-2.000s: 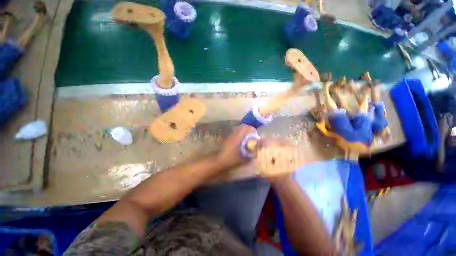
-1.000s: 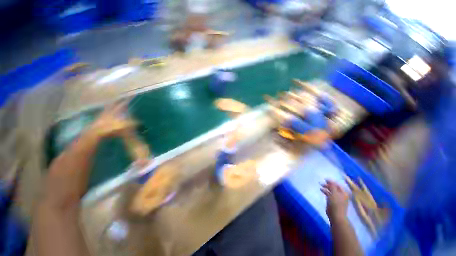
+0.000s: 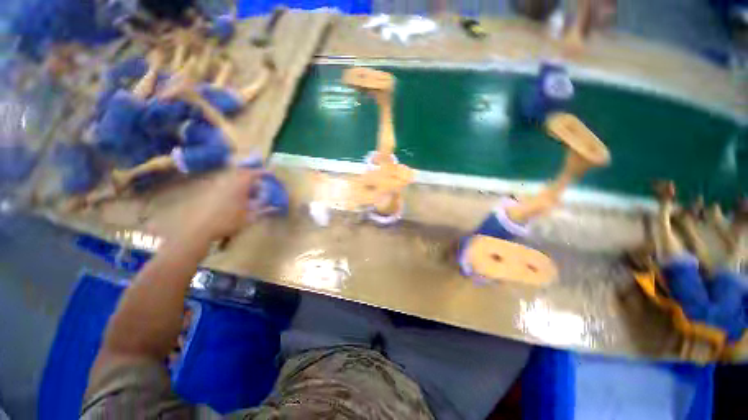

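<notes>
My left hand (image 3: pixel 223 203), blurred, is at the left part of the bench with its fingers on a blue shorts piece (image 3: pixel 271 195). My right hand is out of the picture. A joined leg assembly with a tan leg (image 3: pixel 385 123) stands sole-up at the belt edge, with another sandal sole (image 3: pixel 361 187) in front of it. To the right, a tan leg (image 3: pixel 558 184) leans up from a blue part, and a sandal sole (image 3: pixel 513 262) faces up just in front of it.
Blue-and-tan leg assemblies (image 3: pixel 156 123) are piled at left. A shorts piece (image 3: pixel 551 92) lies on the green belt (image 3: pixel 459 135). A waist assembly with yellow-orange sash (image 3: pixel 685 308) is at right. Blue bins (image 3: pixel 225 353) are below the bench at left and right (image 3: pixel 648 385).
The view has swung left. My left hand has moved from over the belt to beside the left pile, now at a blue piece. My right hand, earlier at the right bin, has left the view.
</notes>
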